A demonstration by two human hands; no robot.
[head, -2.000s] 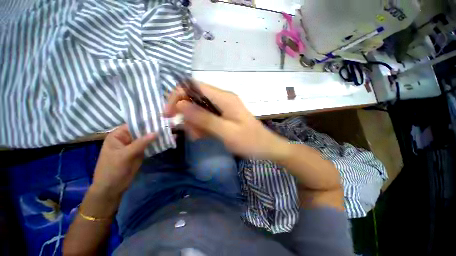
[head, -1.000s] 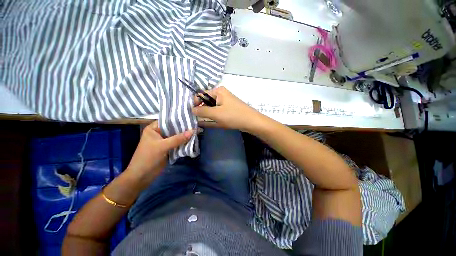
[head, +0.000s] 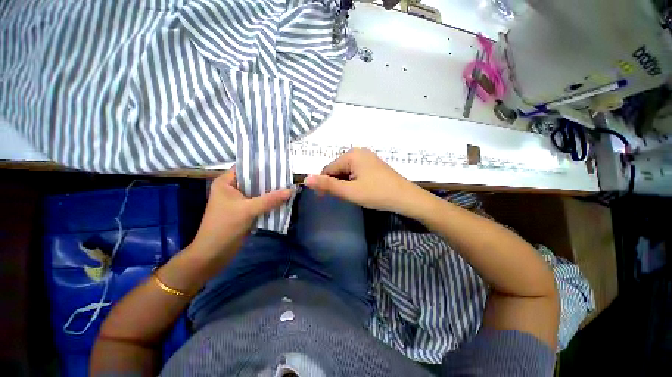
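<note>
The large grey-and-white striped garment lies spread on the table at the left. A narrow striped band, perhaps a cuff or sleeve end, extends from it over the table edge above my lap. My left hand pinches the band's lower part, thumb on top. My right hand is at the band's right edge, fingers curled and thumb and fingertip together. A tiny dark bit shows between the fingertips and the band. The thread snips cannot be made out; whether the curled fingers hide them is unclear.
The off-white machine head stands at upper right. Pink-handled scissors and black-handled scissors lie near it. A measuring strip with a brown square runs along the front edge. A striped garment pile lies right of my lap.
My right hand has moved down and right from the band's face to its edge, and the black snips no longer show. My left hand still holds the band, which is straighter.
</note>
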